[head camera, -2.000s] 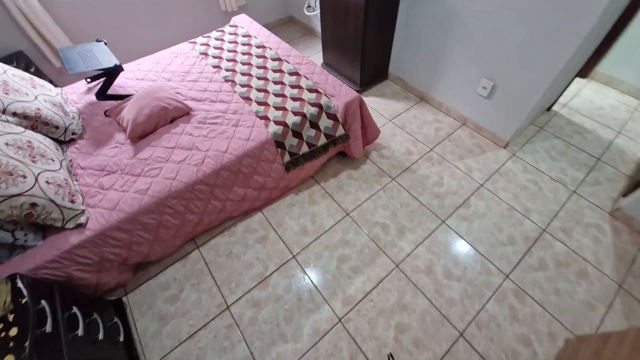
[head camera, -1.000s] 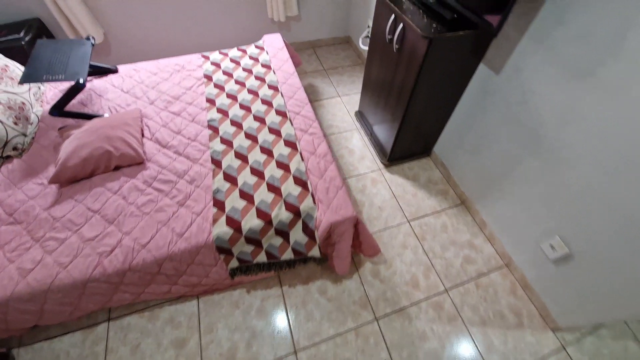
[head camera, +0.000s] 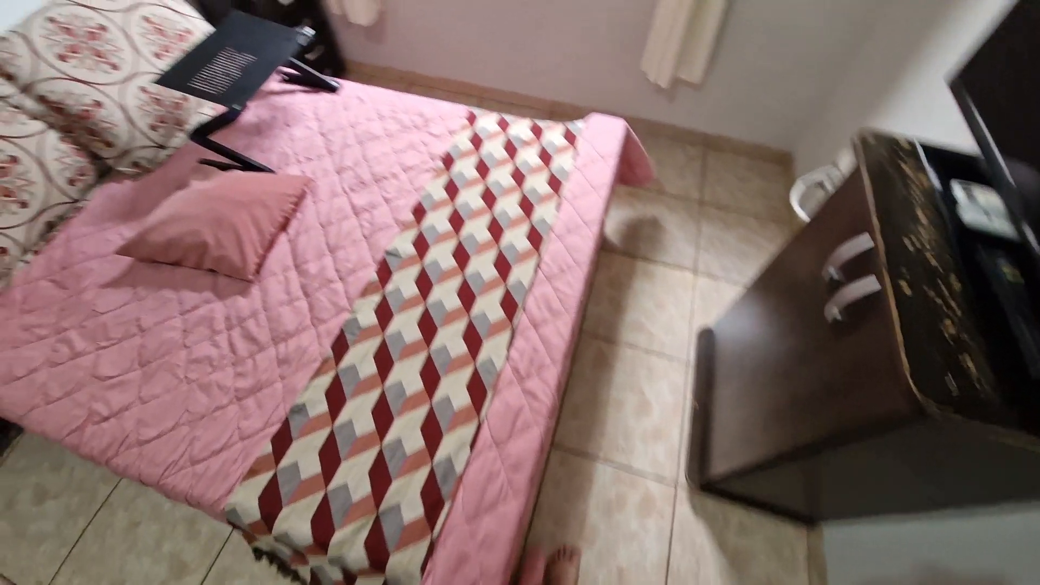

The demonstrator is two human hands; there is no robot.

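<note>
Neither of my hands shows in the head view. A bed with a pink quilted bedspread (head camera: 219,382) fills the left and middle. Across its foot lies a fringed throw (head camera: 422,325) with a geometric pattern in red, grey and cream. A small pink cushion (head camera: 219,223) rests on the bedspread. Behind it stands a black folding laptop stand (head camera: 236,61) on bent legs, beside patterned pillows (head camera: 97,57) at the upper left. Part of a bare foot (head camera: 562,561) is visible on the floor at the bottom edge.
A dark wooden cabinet (head camera: 788,374) with two handles stands on the right, its top edge worn. Above it is part of a dark screen (head camera: 1003,106). Tiled floor (head camera: 634,374) runs between bed and cabinet. Light curtains (head camera: 686,41) hang at the back wall.
The view has moved strongly toward the bed's foot and the cabinet. The bare foot has come into view; the wall outlet seen earlier is out of view.
</note>
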